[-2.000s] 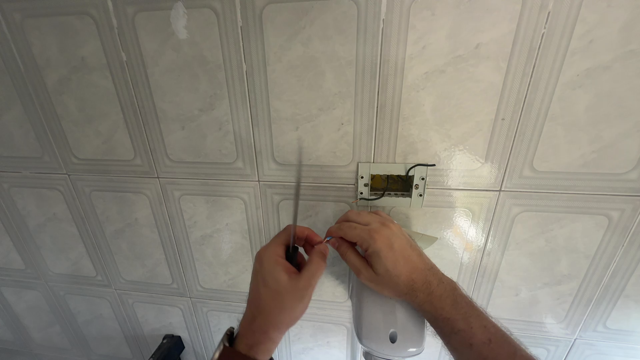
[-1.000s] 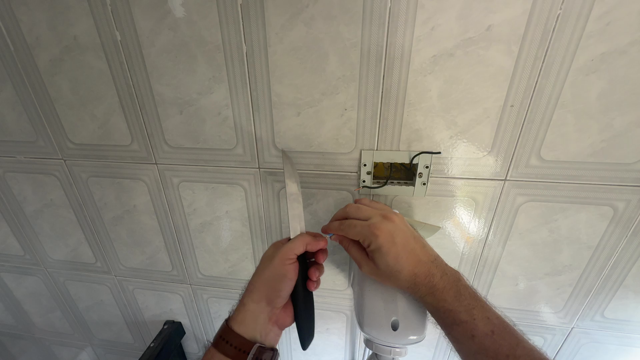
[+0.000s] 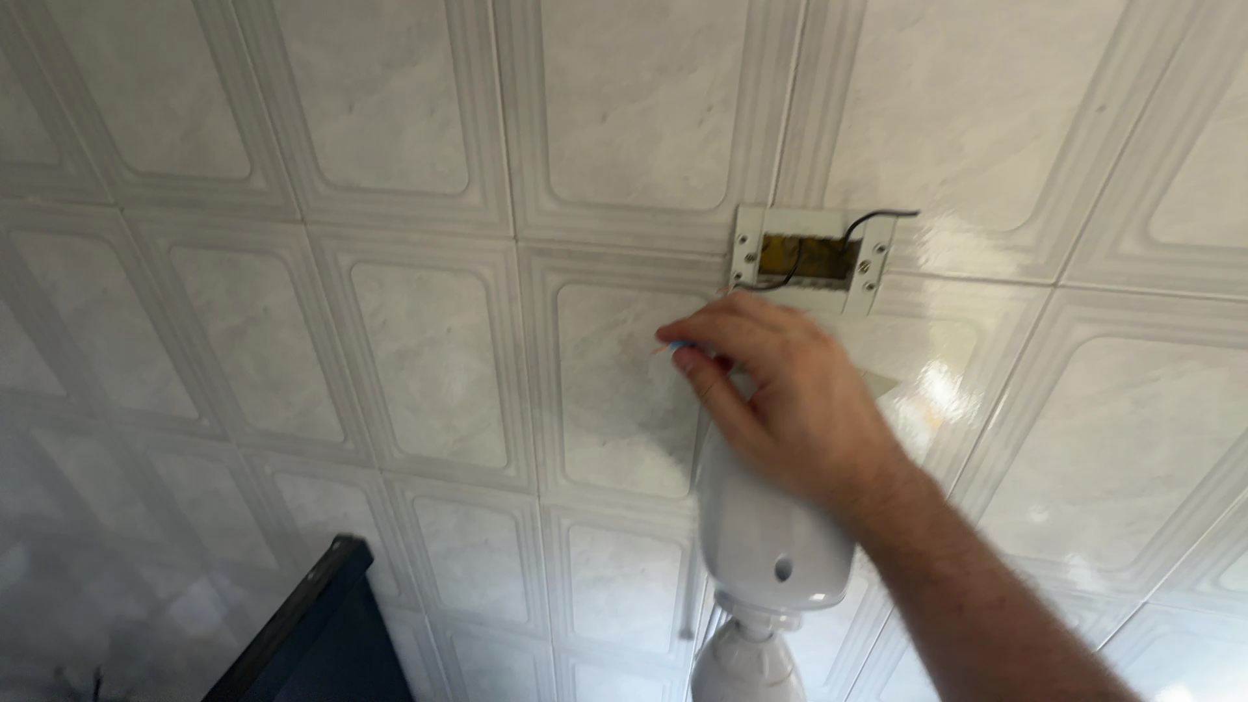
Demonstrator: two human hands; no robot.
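My right hand (image 3: 780, 390) pinches a thin blue wire (image 3: 680, 345) between thumb and fingertips; its end looks bare and copper-coloured. Just above the hand, a white metal mounting frame (image 3: 746, 244) surrounds an open yellowish wall box (image 3: 809, 261). One black wire (image 3: 873, 214) curves out of the box to the right, and another dark wire (image 3: 785, 281) loops down to the left. Below my right hand, partly covered by it, is a rounded white appliance (image 3: 775, 546) on the wall. My left hand is out of view, and so is the knife.
Pale marbled tiles (image 3: 429, 361) with raised borders cover the wall. A second white rounded part (image 3: 749, 668) lies under the appliance. At the lower left stands a dark flat panel (image 3: 322, 634), its kind unclear. A pale flat piece (image 3: 879, 383) shows behind my right wrist.
My left hand, which held a black-handled knife beside my right hand, has gone out of view with the knife. My right hand still pinches the wire.
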